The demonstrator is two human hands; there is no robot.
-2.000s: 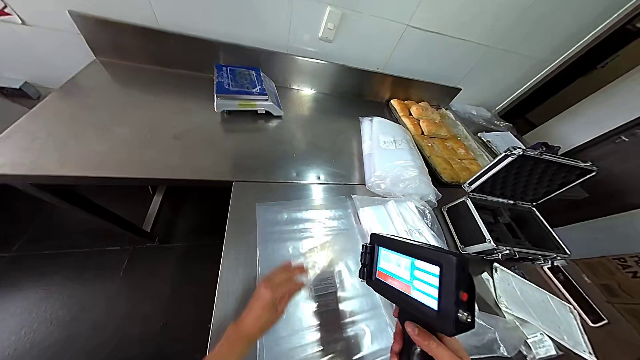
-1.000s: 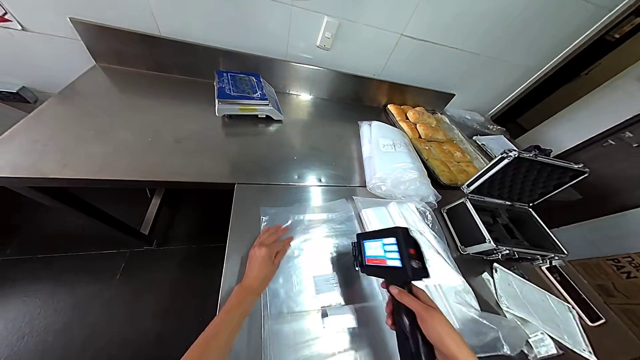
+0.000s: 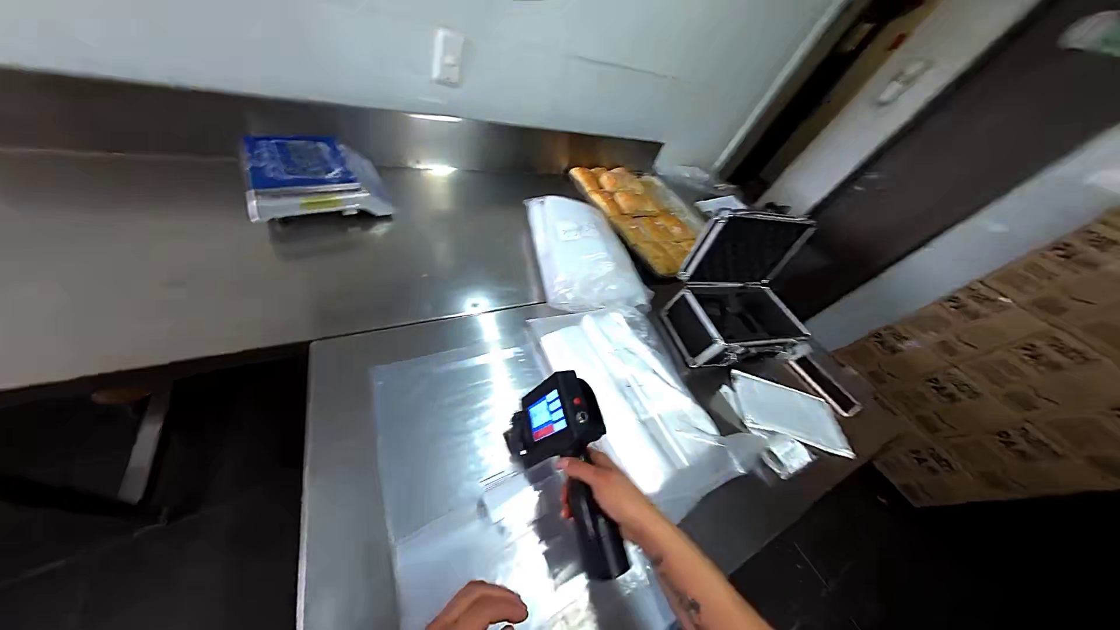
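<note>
My right hand (image 3: 604, 490) grips the handle of a black handheld inkjet printer (image 3: 560, 420) with a lit touchscreen, held over clear plastic bags (image 3: 437, 446) that lie flat on the steel table. Near the bottom edge, my left hand (image 3: 481, 605) rests on or just above the bags, fingers bent, with nothing seen in it; part of it is cut off by the frame. A pale printed patch or label (image 3: 512, 499) shows on the bags, left of the printer's handle. Right of the printer lies a stack of white and clear bags (image 3: 612, 376).
Behind are a wrapped bag bundle (image 3: 582, 254), a tray of bread rolls (image 3: 639, 214) and a blue-topped scale (image 3: 302, 175). An open aluminium-edged case (image 3: 739, 297), a phone-like object (image 3: 824, 382) and a clear plastic tray (image 3: 792, 411) stand right. Cardboard boxes (image 3: 1006, 367) are beyond.
My left hand has moved down the bags toward the table's near side. The printer remains in my right hand, its screen now turned at a steeper angle. The view has swung right.
</note>
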